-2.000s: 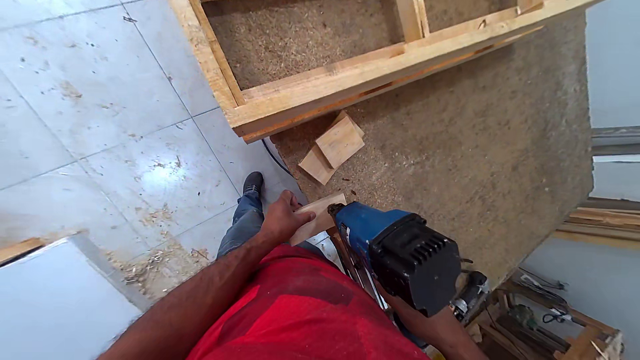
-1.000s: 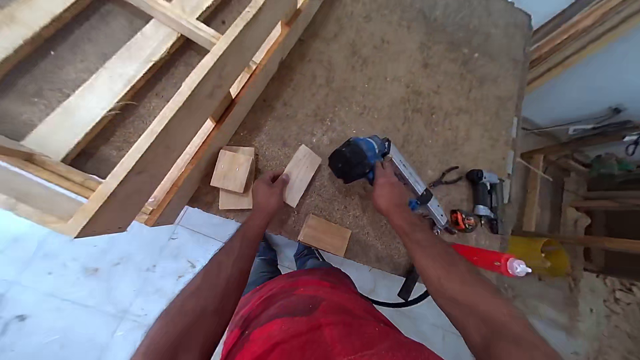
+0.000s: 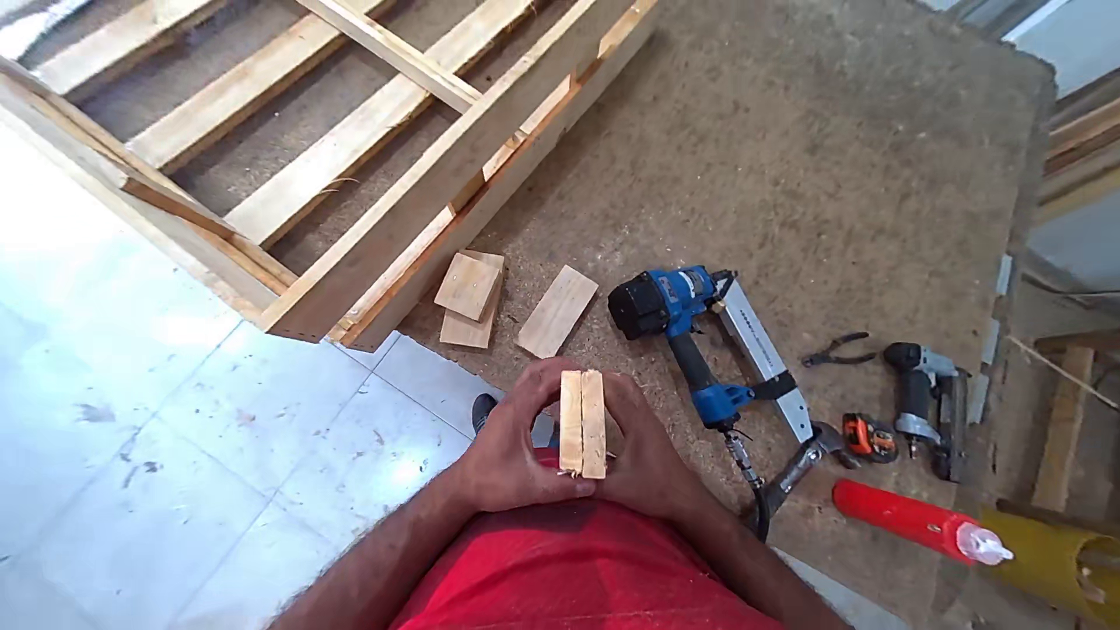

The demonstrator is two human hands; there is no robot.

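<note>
Two short wooden blocks [image 3: 571, 424] stand face to face with their end grain up, held between my hands in front of the red shirt. My left hand [image 3: 516, 446] grips them from the left and my right hand [image 3: 634, 446] from the right; the lower parts of the blocks are hidden. Beyond my hands, one loose wooden block [image 3: 558, 311] lies flat on the worktable, and a small stack of blocks [image 3: 470, 287] sits left of it. A blue pneumatic nailer [image 3: 691, 350] rests on its side to the right, touched by neither hand.
A slatted wooden frame [image 3: 394, 227] fills the upper left of the worktable [image 3: 787, 175]. At right lie pliers [image 3: 840, 350], a smaller pneumatic nailer [image 3: 919, 394], an orange-and-black tape measure [image 3: 869, 437], an adjustable wrench [image 3: 801, 468] and a red squeeze bottle [image 3: 910, 516].
My right hand has let go of the blue nailer, which now lies on the table. My left hand has left the flat block near the stack, and both hands have come together around two blocks.
</note>
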